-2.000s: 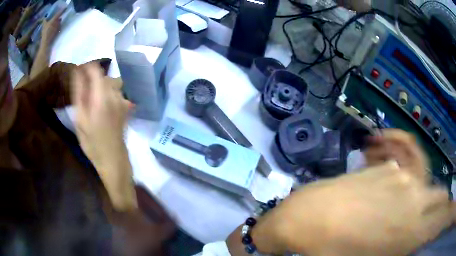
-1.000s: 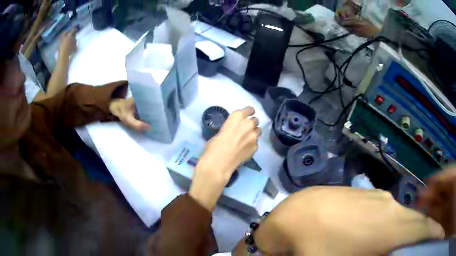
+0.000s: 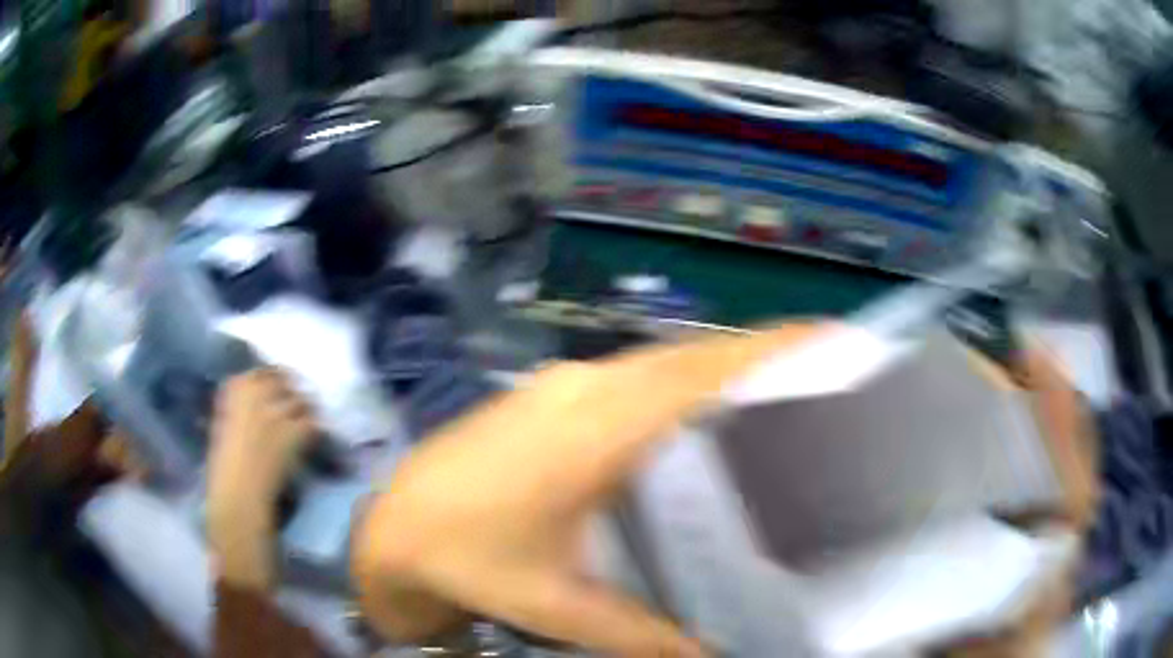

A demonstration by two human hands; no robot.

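An opened retail box [image 3: 888, 476] of white and grey card is close in front of me at the lower right, strongly blurred. Its open end and loose flaps face up towards the camera, and its inside looks plain grey. My left hand [image 3: 515, 489] lies along the box's left side with the thumb low on it. My right hand [image 3: 1065, 424] is at the box's right side, partly hidden behind the card. Both hands hold the box between them.
A blue-and-white instrument [image 3: 772, 161] with knobs stands on the green shelf [image 3: 720, 276] behind. Dark grey housings [image 3: 418, 341] are left of centre. Another worker's hand [image 3: 257, 431] is at the left by a light blue box [image 3: 322, 521] and an upright carton [image 3: 174, 360].
The view has swung right, so the instrument is now central and the neighbour's work is at the left. The opened box between my hands has come into view.
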